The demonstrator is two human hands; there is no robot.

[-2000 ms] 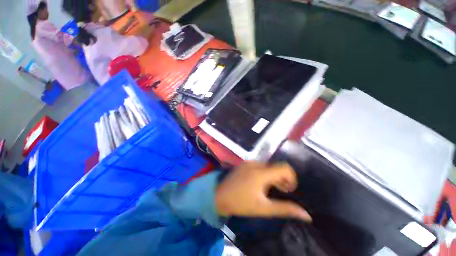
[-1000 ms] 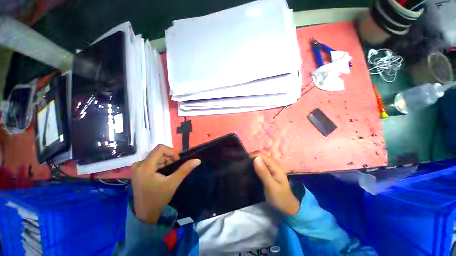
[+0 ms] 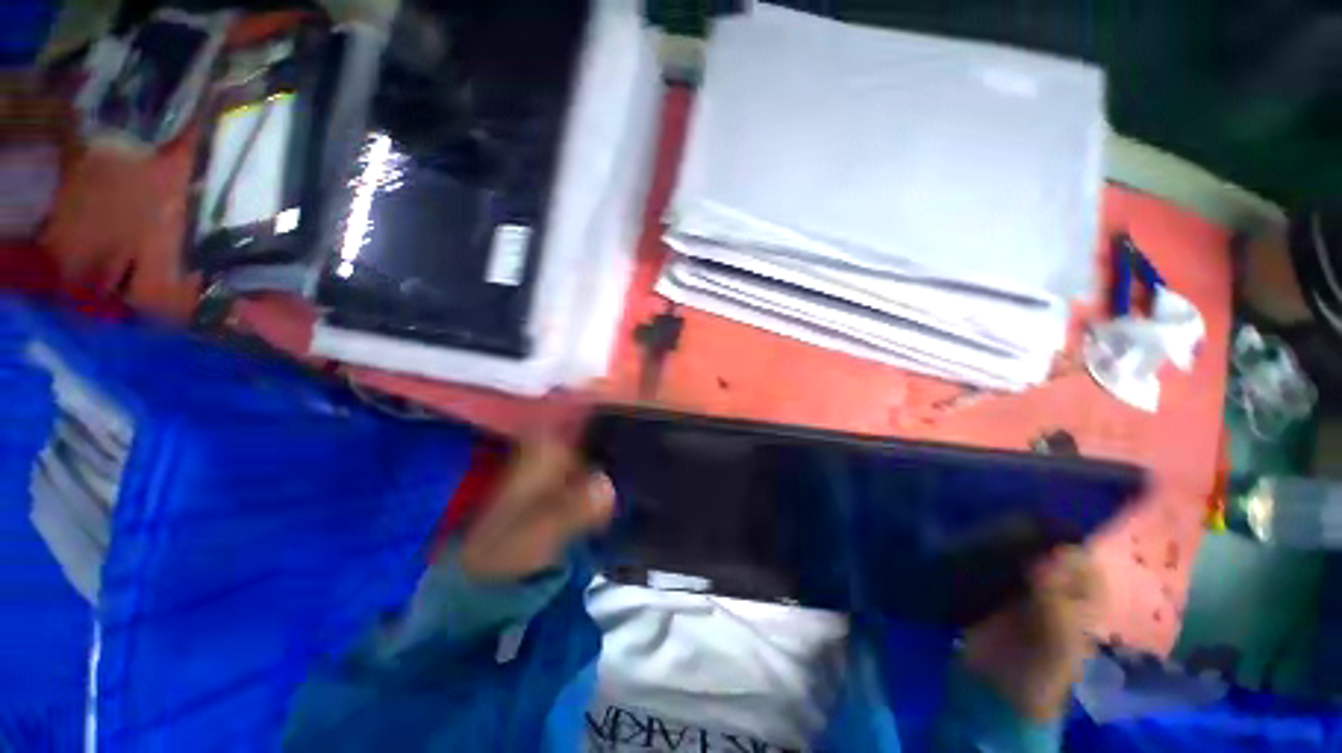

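A black glossy tablet [image 3: 839, 515] is held flat in front of my body, over the front edge of the mat. A small white label shows at its near left edge. My left hand [image 3: 533, 500] grips its left end, with the thumb over the edge. My right hand [image 3: 1045, 625] holds its near right corner. Both hands are blurred, and the fingers under the tablet are hidden.
Tablets on white sheets [image 3: 442, 177] lie left of a white foam sheet stack [image 3: 898, 162]. An open housing [image 3: 265, 162] is far left. Blue-handled pliers [image 3: 1130, 280], white tissue [image 3: 1141, 353] and a bottle [image 3: 1303, 511] are right. A blue crate [image 3: 250, 500] stands at left.
The tablet has turned and now spans wider in front of me, with my right hand farther right. The small black pad is no longer seen. The view has shifted left.
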